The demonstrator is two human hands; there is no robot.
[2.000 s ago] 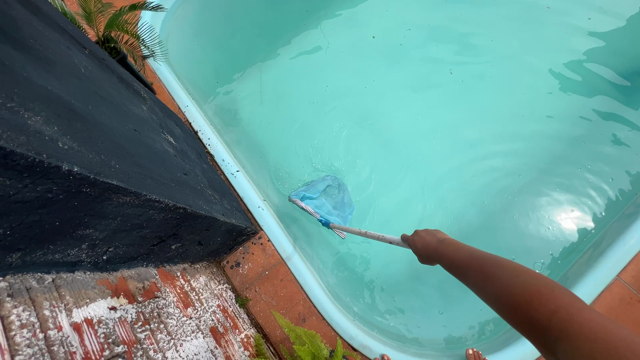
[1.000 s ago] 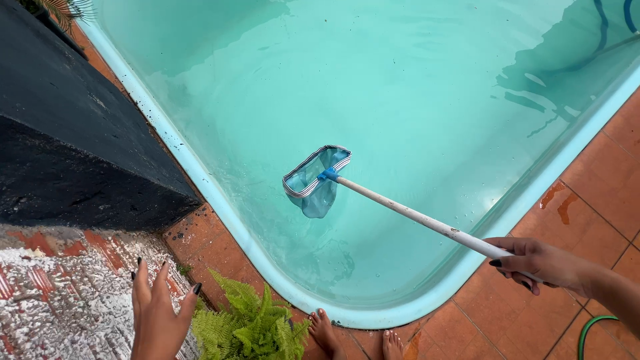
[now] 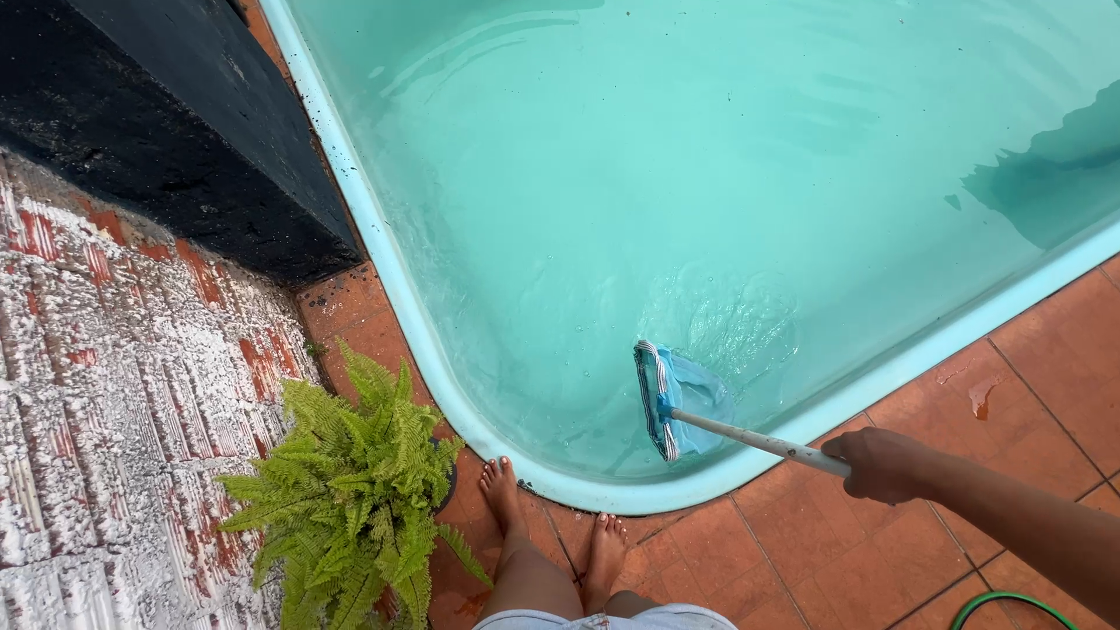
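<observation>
My right hand [image 3: 882, 464] is closed around the white pole [image 3: 761, 440] of a pool skimmer net, over the tiles just outside the pool rim. The net's blue mesh bag [image 3: 696, 398] trails in the water near the rounded corner of the pool, with its striped frame [image 3: 654, 401] tilted on edge to the left. Ripples spread in the water [image 3: 735, 324] just beyond the mesh. Whether anything lies in the mesh cannot be told. My left hand is out of view.
The light blue pool rim [image 3: 612, 497] curves right before my bare feet [image 3: 605, 551]. A potted fern [image 3: 359, 490] stands at left, beside a rough, white-flecked brick wall [image 3: 131, 420] and a dark wall [image 3: 175, 131]. A green hose [image 3: 1006, 597] lies on terracotta tiles [image 3: 857, 560].
My left hand, seen a second ago near the rough wall, has left the view. The skimmer net has moved toward the right-hand rim near the corner, its frame now turned on edge.
</observation>
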